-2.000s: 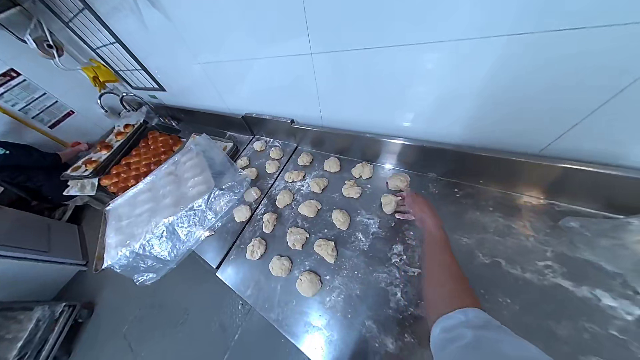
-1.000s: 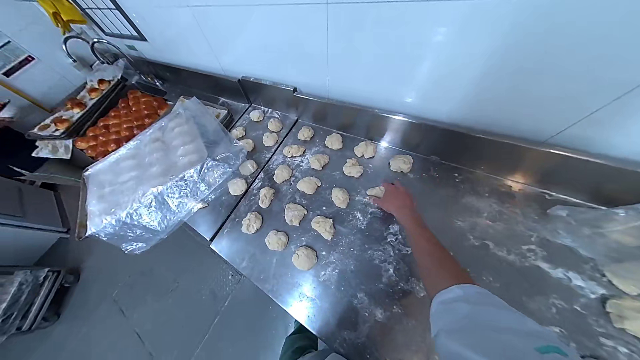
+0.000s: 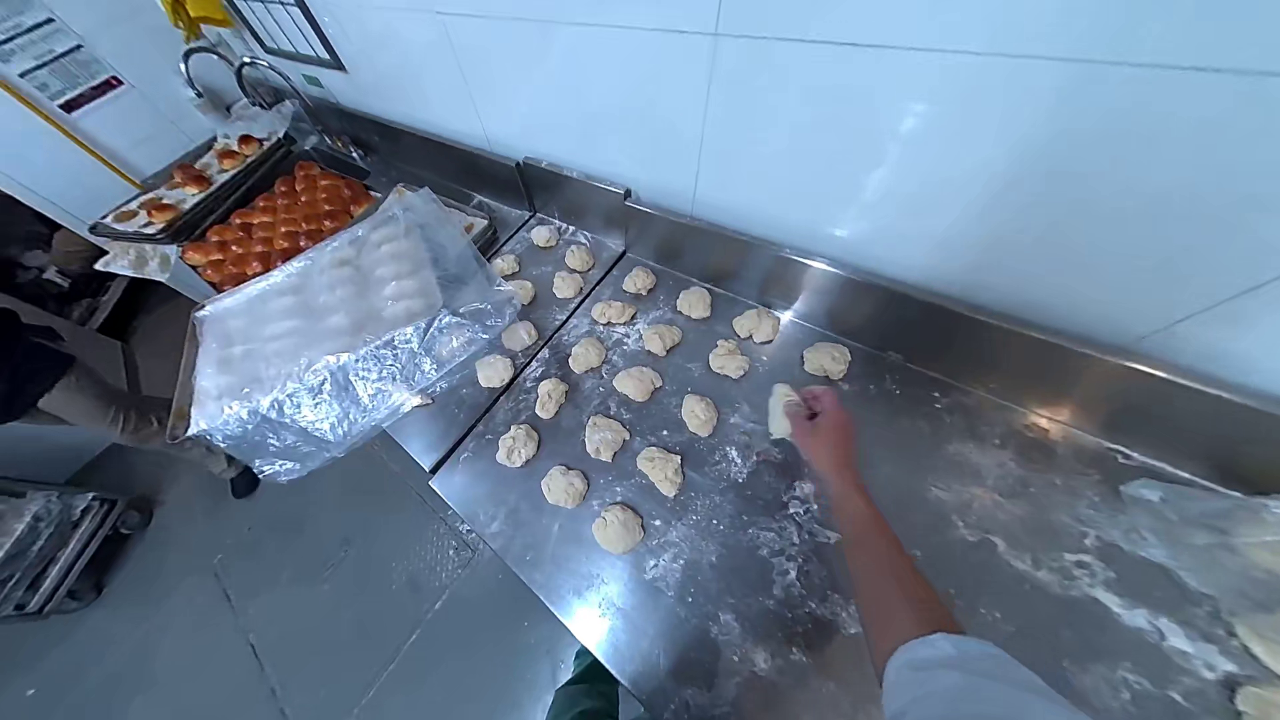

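Observation:
My right hand (image 3: pixel 828 432) reaches over the floured steel worktop (image 3: pixel 720 590) and pinches a pale dough piece (image 3: pixel 784 411) at its right end. Just above it rests another dough piece (image 3: pixel 826 360), near the steel backsplash. To the left, several lumpy dough pieces lie apart in loose rows, among them one nearest the front edge (image 3: pixel 618 528) and one by the seam (image 3: pixel 517 446). More pieces, such as this one (image 3: pixel 494 371), sit beyond the seam. My left hand is outside the view.
A plastic-covered tray of pale rounds (image 3: pixel 330 290) overhangs the worktop at left. Behind it stand a tray of browned buns (image 3: pixel 280 225) and another bun tray (image 3: pixel 185 190) near curved faucets. Plastic sheeting (image 3: pixel 1190 530) lies far right. A person's legs (image 3: pixel 110 400) show at far left.
My right hand has gone from the dough piece two seconds ago to gripping it, and that piece now looks raised on edge. The person at left shows legs instead of an arm.

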